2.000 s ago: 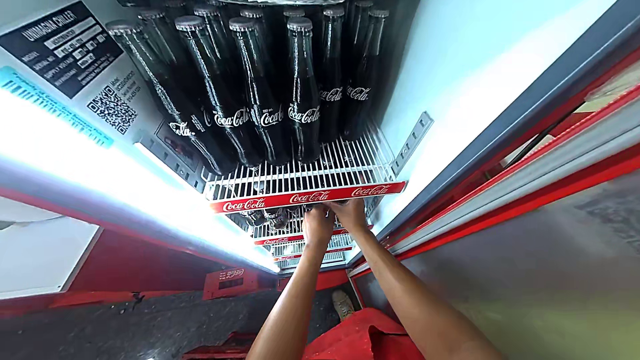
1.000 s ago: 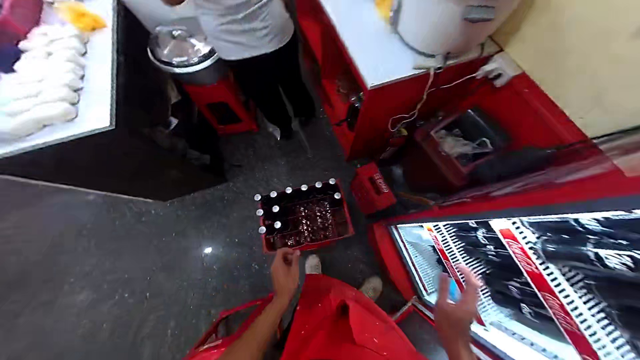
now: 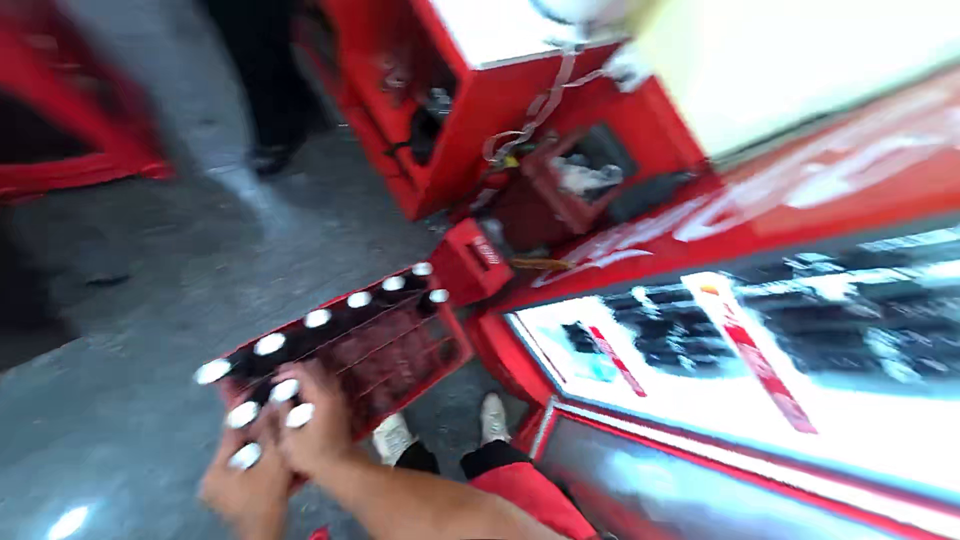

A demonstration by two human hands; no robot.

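Observation:
A red plastic bottle crate [image 3: 450, 330] stands on the floor, with capped dark bottles along its far side and at its left end. My left hand [image 3: 247, 480] is at the crate's near left corner, its fingers around a bottle with a pale cap [image 3: 245, 456]. My right hand [image 3: 319, 420] reaches into the left part of the crate, its fingers about the necks of bottles with pale caps [image 3: 300, 415]. Blur and the hands hide the bottle necks. Several compartments in the crate's right part hold no bottles.
At right is a lit drinks cooler [image 3: 840, 300] with its door [image 3: 675, 487] open and bottles on its shelves. A small red box [image 3: 472, 262] stands beyond the crate. A red cabinet [image 3: 465, 135] and a person's dark-clothed leg [image 3: 262, 75] are farther off.
The view has swung from inside the cooler to the floor crate, now closer. Both hands, apart a second ago, have come down to the bottles at the crate's left end.

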